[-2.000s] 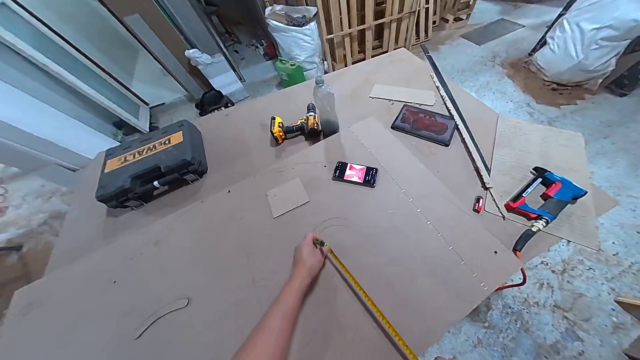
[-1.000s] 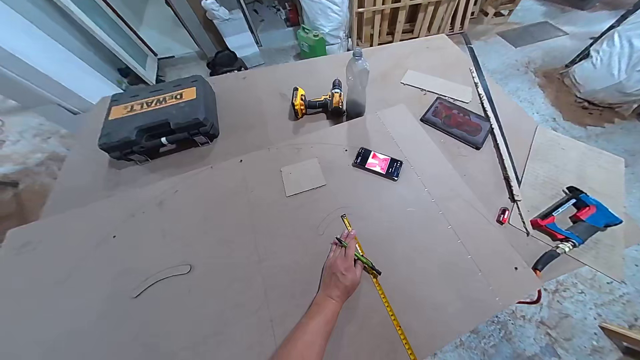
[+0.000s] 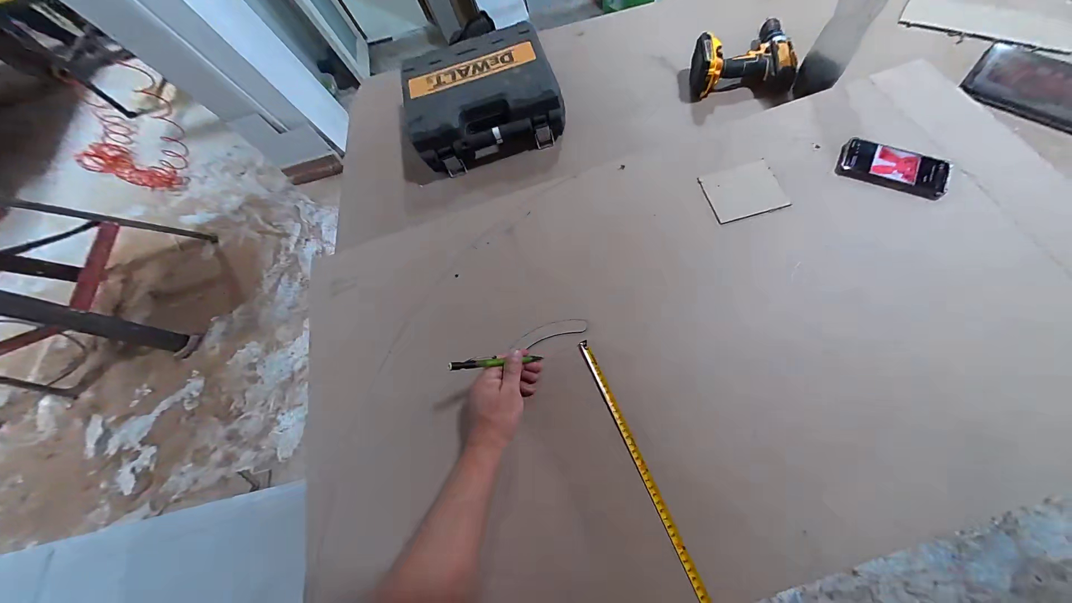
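My left hand (image 3: 496,400) comes in from the bottom and holds a green and black pencil (image 3: 481,363) between thumb and fingers, lying nearly level just above the board. A slim curved outline (image 3: 557,329) shows on the brown sheet board (image 3: 754,402) just beyond the fingertips; whether it is a cut or a loose piece I cannot tell. Right of the hand lies a yellow tape measure blade (image 3: 643,469), its hooked end close to the right end of that curve. The blade runs to the bottom edge, where its case is hidden. My right hand is out of view.
A black DeWalt case (image 3: 486,100) stands at the back left, a yellow and black cordless drill (image 3: 744,63) at the back. A square offcut (image 3: 744,191), a phone (image 3: 894,168) and a dark tablet-like object (image 3: 1022,84) lie rightward. Metal legs (image 3: 92,322) stand on the floor beyond the board's left edge.
My left hand has moved left with the pencil, from the middle of the board to the curved outline. The tape's end has also moved to beside that outline. The view has swung left.
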